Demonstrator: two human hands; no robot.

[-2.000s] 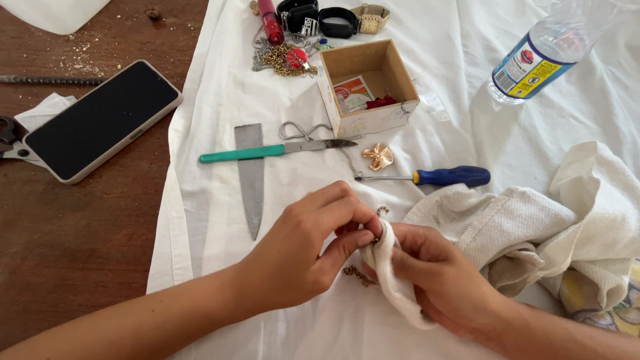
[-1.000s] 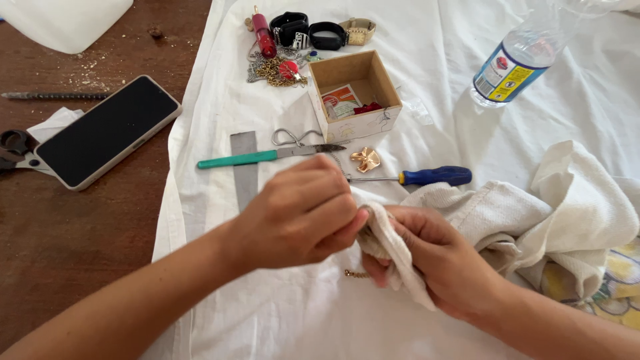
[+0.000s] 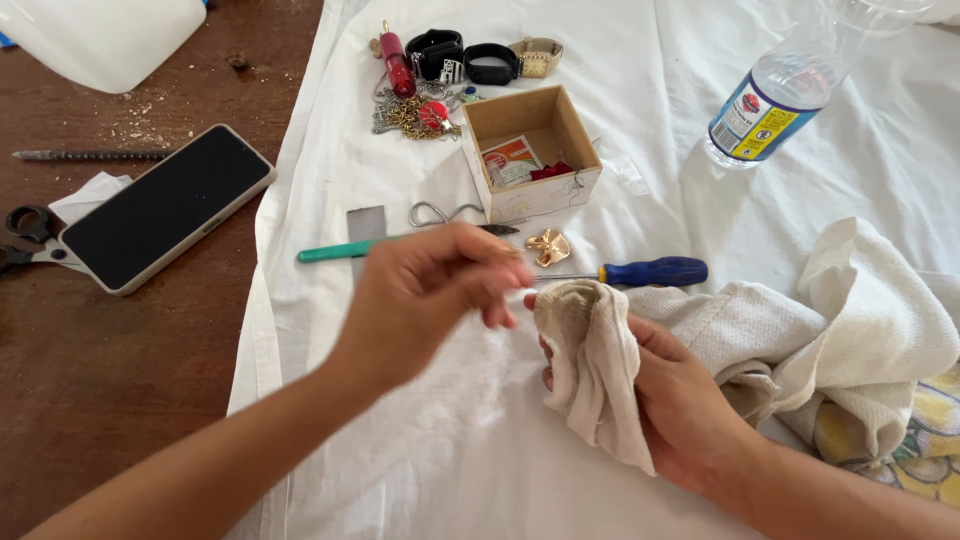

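My right hand (image 3: 675, 405) grips a bunched part of a white cloth (image 3: 592, 367); the rest of the cloth lies to the right. Just left of it my left hand (image 3: 435, 292) is raised, blurred, with fingers bent; whether it holds anything small cannot be made out. Beyond the hands lie a gold-coloured metal piece (image 3: 549, 247), a screwdriver with a blue handle (image 3: 652, 271) and a green-handled knife (image 3: 337, 251), which crosses a flat grey metal strip (image 3: 366, 221). The left hand covers part of the knife. A bent wire loop (image 3: 430, 214) rests behind it.
An open wooden box (image 3: 536, 195) holds a card and a red item. Behind it are chains (image 3: 412, 116), black wristbands (image 3: 491, 64), a watch (image 3: 538, 58) and a red tool (image 3: 396, 64). A plastic bottle (image 3: 772, 112) stands right; a phone (image 3: 169, 206) and scissors (image 3: 45, 244) lie left.
My left hand has come away from the cloth, toward the left. The small chain seen under the cloth in the earlier frames no longer shows.
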